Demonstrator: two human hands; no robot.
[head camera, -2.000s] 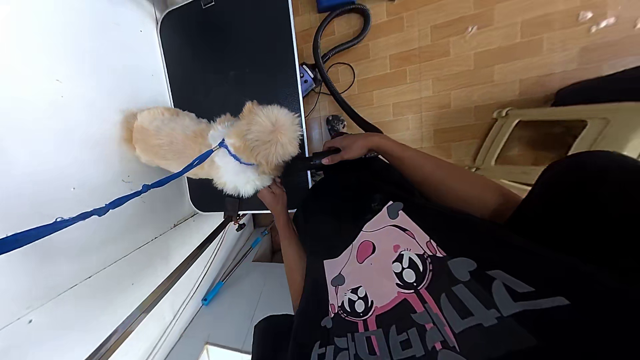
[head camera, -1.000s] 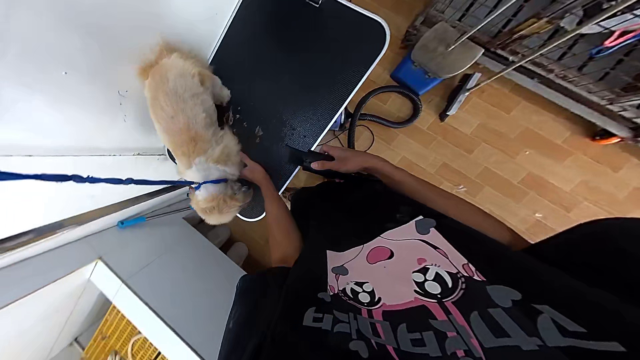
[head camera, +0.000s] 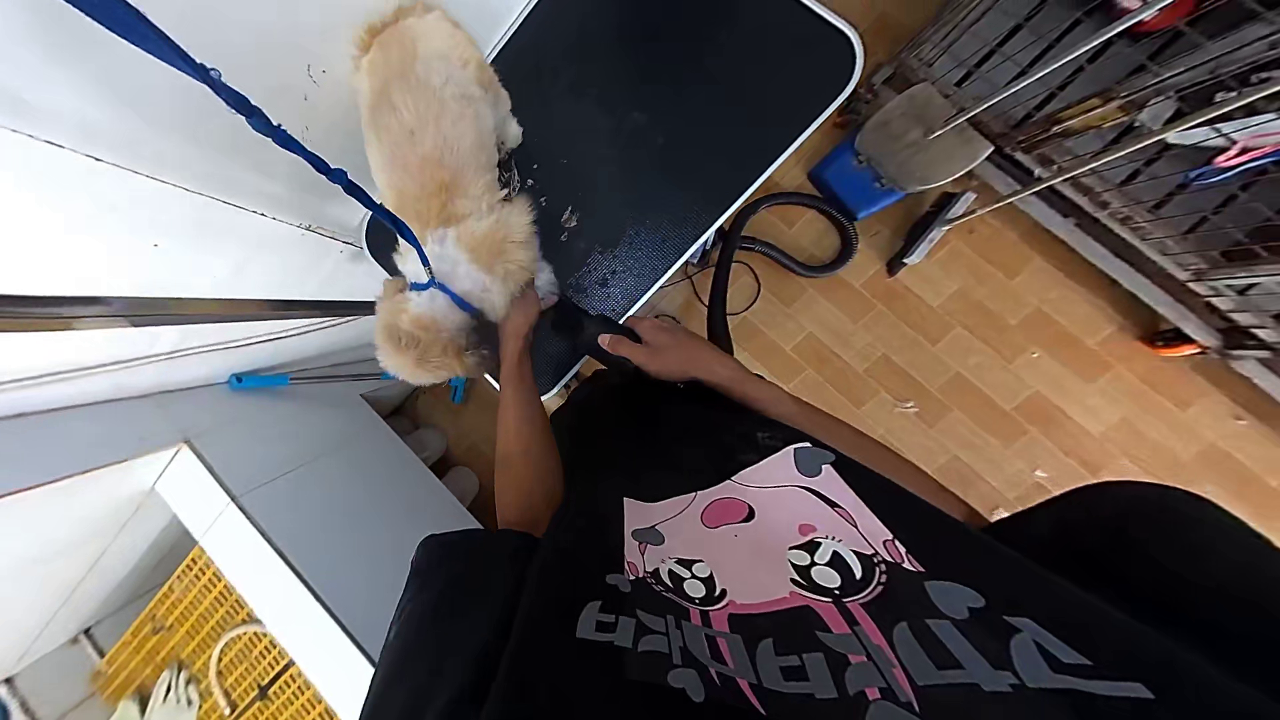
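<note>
A fluffy cream-and-tan dog (head camera: 430, 130) stands on a black-topped grooming table (head camera: 690, 110), along the wall side, its head low at the near end. A blue grooming leash (head camera: 270, 125) loops around its neck and runs to the upper left. My left hand (head camera: 522, 315) is at the dog's chest or front leg, its fingers partly hidden by fur. My right hand (head camera: 655, 348) is closed around a black dryer nozzle (head camera: 590, 335), which points at the dog's front leg beside my left hand. Some loose hair lies on the table top.
A black corrugated hose (head camera: 790, 200) loops beside the table over the tiled floor. Right of it are a blue dustpan (head camera: 850, 180), a floor brush (head camera: 925, 235) and a wire cage (head camera: 1150, 130). A low tiled wall (head camera: 330, 480) and a yellow plastic grate (head camera: 200, 620) are at lower left.
The nozzle in my right hand, over the bare table top one second ago, is now close to the dog's front leg. The view has swung and shows more floor and the cage than two seconds ago.
</note>
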